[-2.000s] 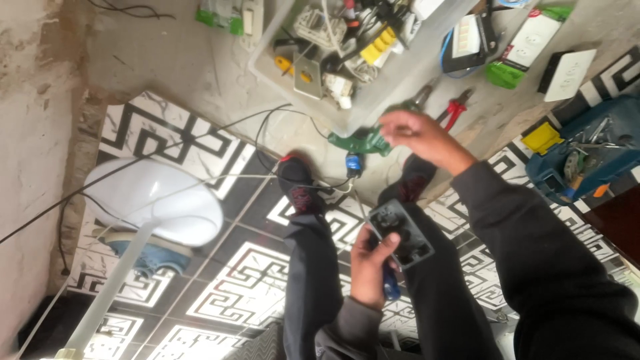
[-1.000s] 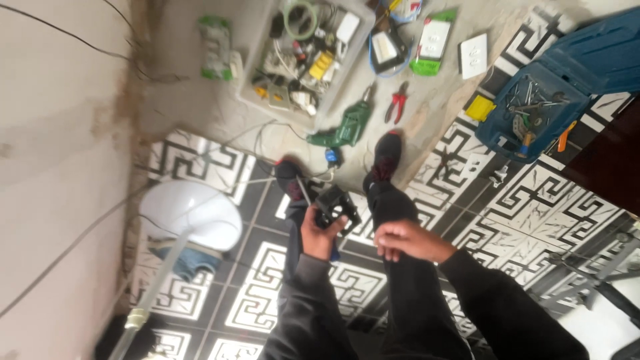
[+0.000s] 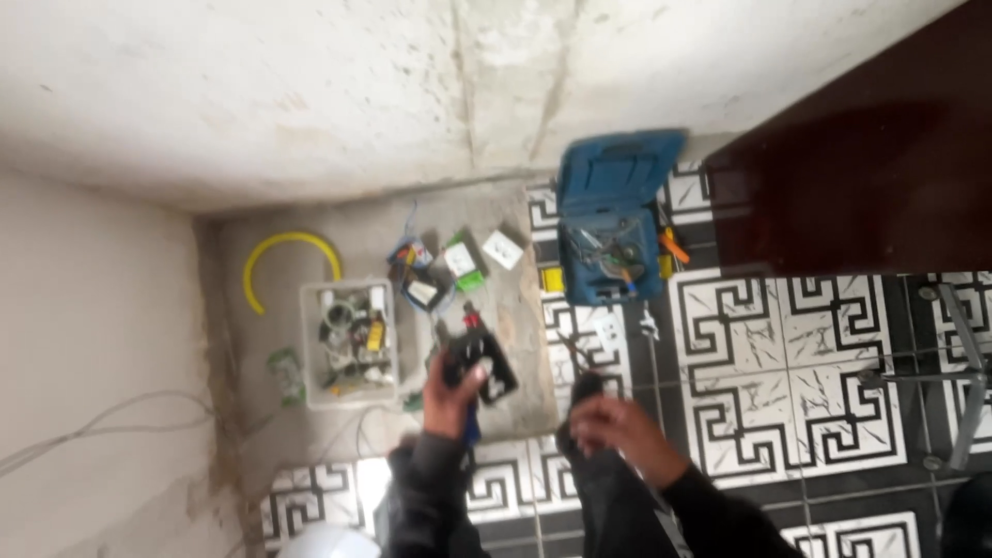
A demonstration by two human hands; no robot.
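My left hand (image 3: 451, 395) grips a black plastic electrical box (image 3: 488, 364), its thumb over the open side. Below that hand a blue handle (image 3: 471, 422) shows, blurred; whether it is a screwdriver I cannot tell. To the right, my right hand (image 3: 608, 426) is over my leg and shoe, fingers bent and blurred, with nothing visible in them. Red-handled pliers (image 3: 471, 316) lie beyond the box, partly hidden by it. Of the green power drill (image 3: 413, 401), only small parts show behind my left hand.
A clear plastic bin (image 3: 310, 341) of electrical parts stands left, near a yellow hose (image 3: 283, 239). Packaged parts (image 3: 463, 265) and a white socket plate (image 3: 503, 249) lie ahead. An open blue toolbox (image 3: 570, 263) is to the right, beside a dark red panel (image 3: 845, 170). Metal legs (image 3: 965, 380) stand far right.
The view has swung widely to the right and up to the wall. My right hand, raised near the drill two seconds ago, is now lower, by my leg. The box stays in my left hand.
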